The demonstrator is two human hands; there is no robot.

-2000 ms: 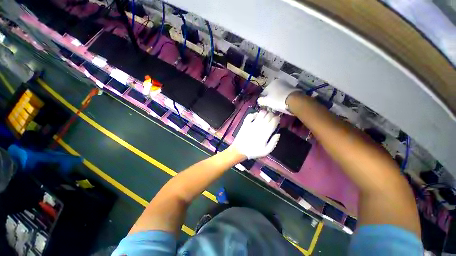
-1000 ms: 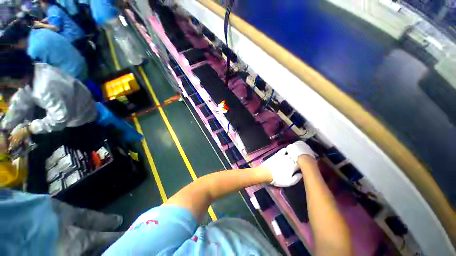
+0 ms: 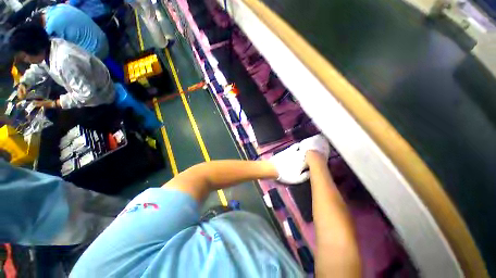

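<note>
My left hand (image 3: 289, 164) and my right hand (image 3: 315, 146), both in white gloves, are close together over the pink-lined shelf (image 3: 375, 239). Their fingers overlap at the back edge of a black set-top box (image 3: 302, 198), and what they hold is hidden. The box lies flat just below my hands. A row of flat black boxes (image 3: 265, 120) lies further along the shelf. An orange and white item (image 3: 233, 90) sits at the row's front edge.
The wood-edged bench top (image 3: 348, 100) overhangs the shelf on the right. Seated people (image 3: 81, 70) work at the left. A black crate of stacked units (image 3: 81, 149) and a crate with yellow parts (image 3: 144, 69) stand on the green floor.
The view has swung and leaned, so more bench top and people show. My hands have come together behind the box; earlier the left lay spread beside it.
</note>
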